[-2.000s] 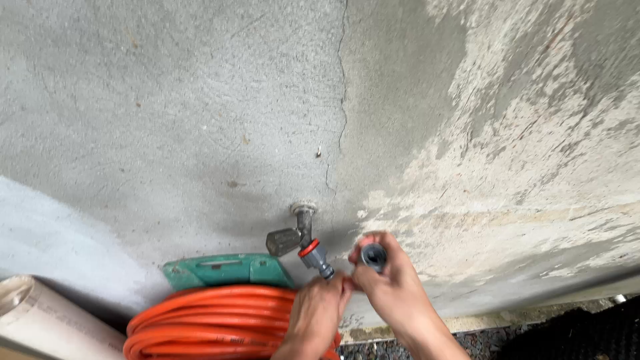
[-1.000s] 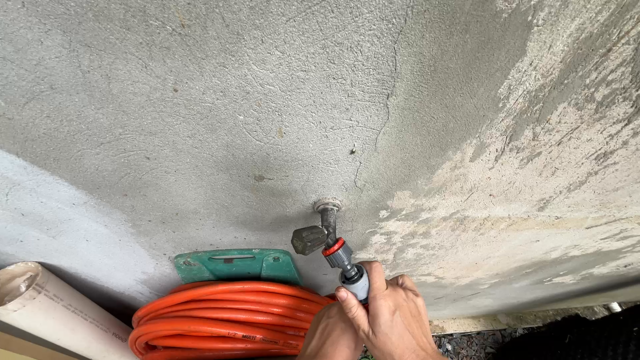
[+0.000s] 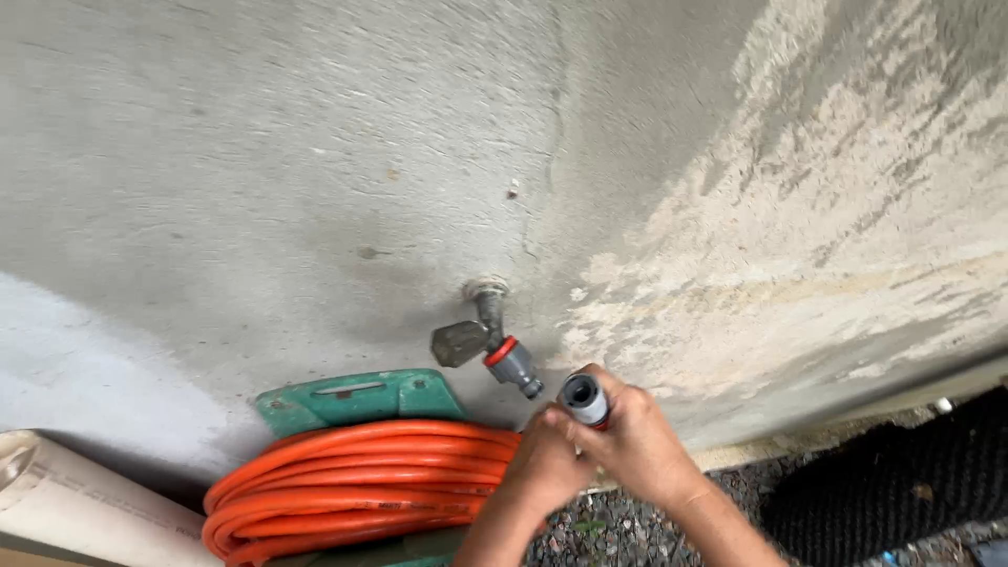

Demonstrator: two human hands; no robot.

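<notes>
A metal outdoor tap (image 3: 490,311) juts from the wall, and a grey plastic tap connector with a red ring (image 3: 512,364) is on its outlet. Just right of that connector, my right hand (image 3: 642,441) holds a grey hose-end connector (image 3: 584,398), its open socket facing up toward the camera. My left hand (image 3: 547,465) is closed just below it, against my right hand; what lies inside its fingers is hidden. The two connectors are apart. Left of my hands, a coiled orange hose (image 3: 378,472) hangs on a green wall holder (image 3: 362,398).
Behind everything stands a rough concrete wall (image 3: 315,157) with peeling paint at the right. A pale rolled sheet or tube (image 3: 87,496) leans at the lower left. Gravel (image 3: 630,528) covers the ground, with a black ribbed mat (image 3: 890,488) at the lower right.
One second ago the hose-end connector in my hands was up against the nozzle of the tap connector. Now it is off to the right of the nozzle with its socket exposed.
</notes>
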